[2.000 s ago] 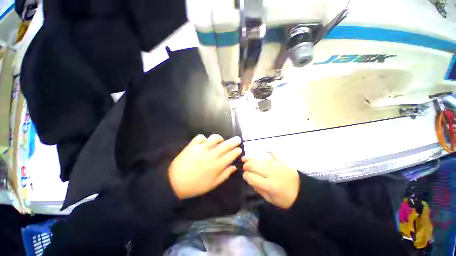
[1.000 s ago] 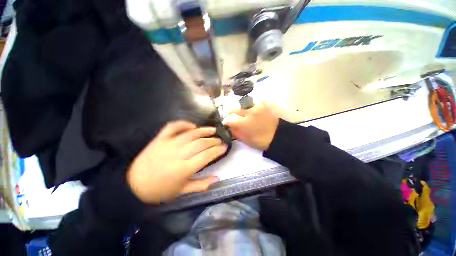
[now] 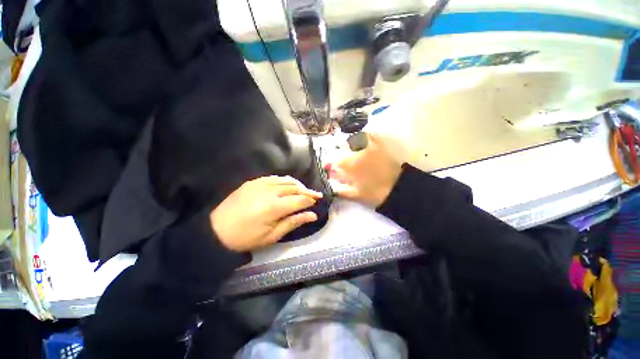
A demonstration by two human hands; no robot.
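A black garment piece (image 3: 217,119) lies left of the needle of a cream-white sewing machine (image 3: 477,105). Its folded edge (image 3: 320,168) runs up to the presser foot (image 3: 316,130) under the bright spot. My left hand (image 3: 267,212) lies on the cloth near its edge, fingertips pinching the fold. My right hand (image 3: 372,170) is at the right side of the edge, close to the presser foot, with its fingertips against the fold. The needle tip cannot be made out in the glare.
Orange-red loops (image 3: 622,156) lie at the bed's right end. A measuring strip (image 3: 337,261) runs along the front table edge. A blue basket (image 3: 63,346) is at lower left. Yellow and pink cloth (image 3: 602,291) is at lower right.
Since two seconds ago, my right hand has moved up beside the presser foot. The cloth no longer hangs over the front table edge near my hands. The view has shifted.
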